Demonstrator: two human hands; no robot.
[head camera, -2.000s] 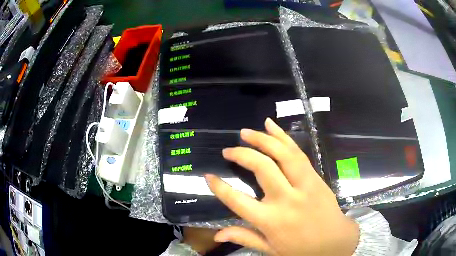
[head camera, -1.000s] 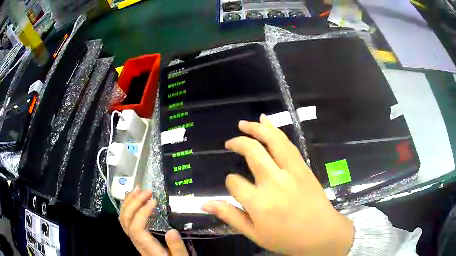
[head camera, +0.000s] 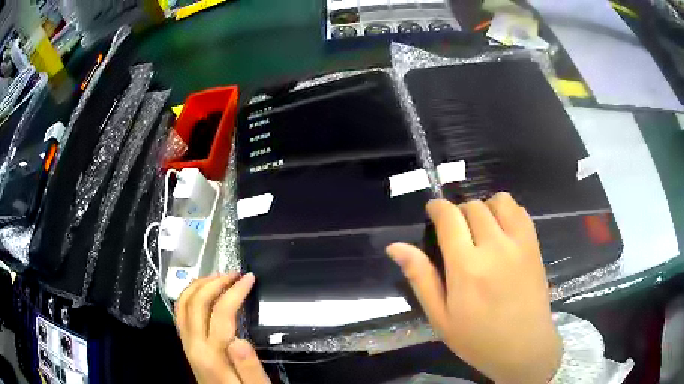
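Two large dark tablets lie side by side on bubble wrap. The left tablet (head camera: 330, 202) shows a short list of white text lines at its upper left. The right tablet (head camera: 499, 120) shows faint lines and a red square at its lower right. White tape tabs (head camera: 409, 183) sit at their edges. My right hand (head camera: 487, 292) is over the lower left of the right tablet, fingers slightly apart, holding nothing; whether the fingertips touch the glass is unclear. My left hand (head camera: 217, 322) is at the left tablet's lower left edge, fingers loosely bent and empty.
A white power strip (head camera: 187, 232) with plugs and a red bin (head camera: 204, 129) stand left of the tablets. Further left are stacked tablets in bubble wrap (head camera: 112, 187). A compartment tray (head camera: 390, 21) is at the back. White sheets (head camera: 634, 180) lie at the right.
My right hand has moved right, from the left tablet to the right one. The left tablet's green list has become a shorter white one. The right tablet's green square no longer shows. My left hand has come into view.
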